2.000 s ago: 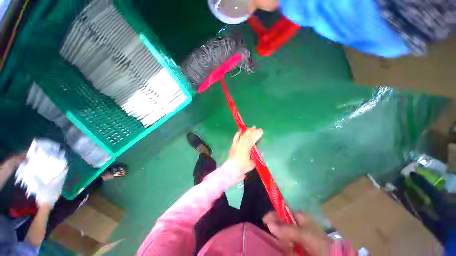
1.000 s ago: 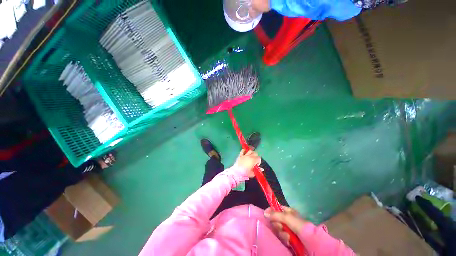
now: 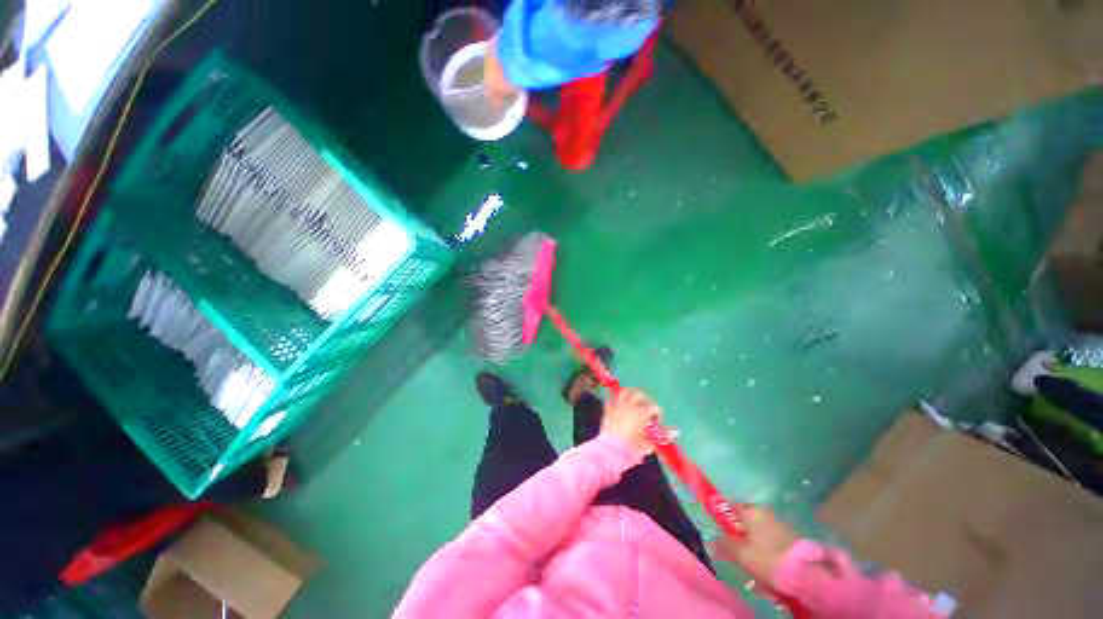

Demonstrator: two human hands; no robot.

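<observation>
A red mop handle (image 3: 693, 479) runs from the lower right up to a pink-red bar (image 3: 540, 291) with a grey string mop head (image 3: 498, 298). The head lies on the green floor just ahead of my feet, its yarn spread to the left. My left hand (image 3: 631, 423) is closed round the middle of the handle. My right hand (image 3: 755, 543) is closed round the handle lower down, near my body, and looks slightly blurred.
Green crates (image 3: 276, 399) of thin white-grey parts stand at left. A person's blue sleeve (image 3: 569, 46), a translucent tub (image 3: 484, 106) and a red stool (image 3: 579, 127) are at the top. Cartons stand upper right (image 3: 871, 85), lower right (image 3: 968, 514) and lower left (image 3: 232, 566).
The mop head has come back from beside the crate and stool towards my feet, and its bar has turned more upright in view. Both hands have stayed on the handle.
</observation>
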